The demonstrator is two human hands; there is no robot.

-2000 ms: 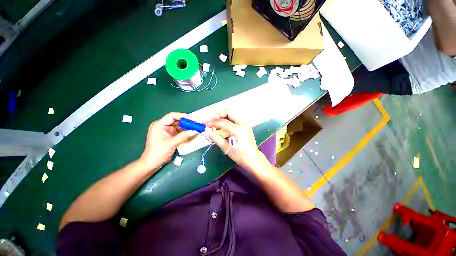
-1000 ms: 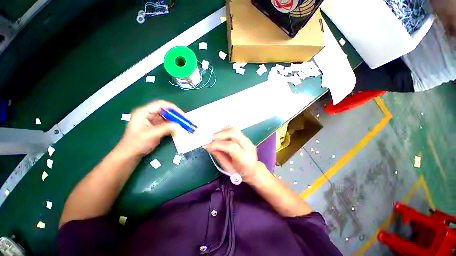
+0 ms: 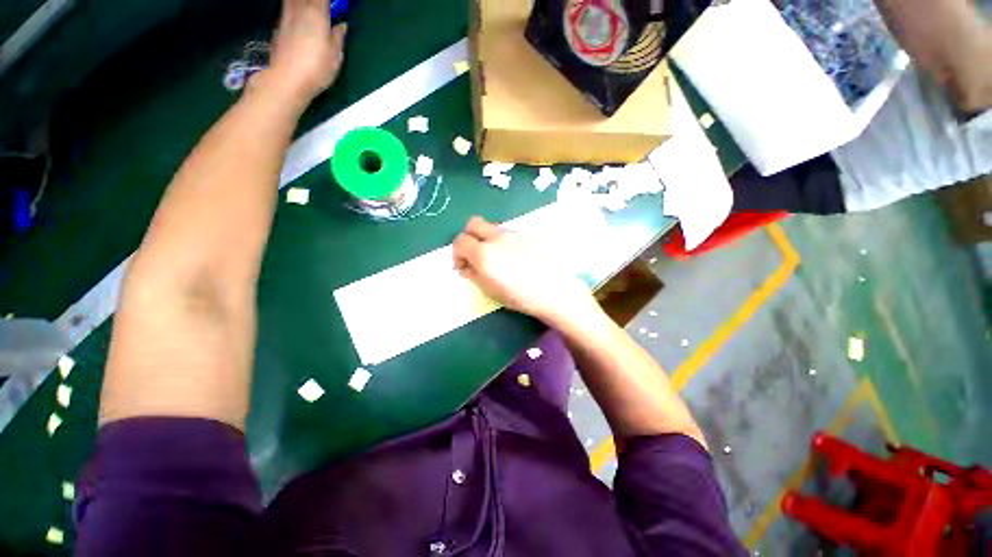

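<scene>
My left hand is stretched out to the top edge of the picture, over the far side of the rail. A blue battery cell shows beside its fingers, partly cut off; whether the hand grips it is unclear. My right hand is over the long white adhesive pad sheet, fingers bent together at its surface; anything between the fingertips is hidden. The sheet lies flat on the green bench.
A green-flanged wire spool stands beyond the sheet. A cardboard box bears a black fan. Small release paper squares lie scattered. A wired part lies beyond the rail. A coworker's arm is beside a white parts box.
My left hand has gone from the sheet to the far top with a blue cell beside it. My right hand has moved up onto the sheet; its wired disc no longer shows.
</scene>
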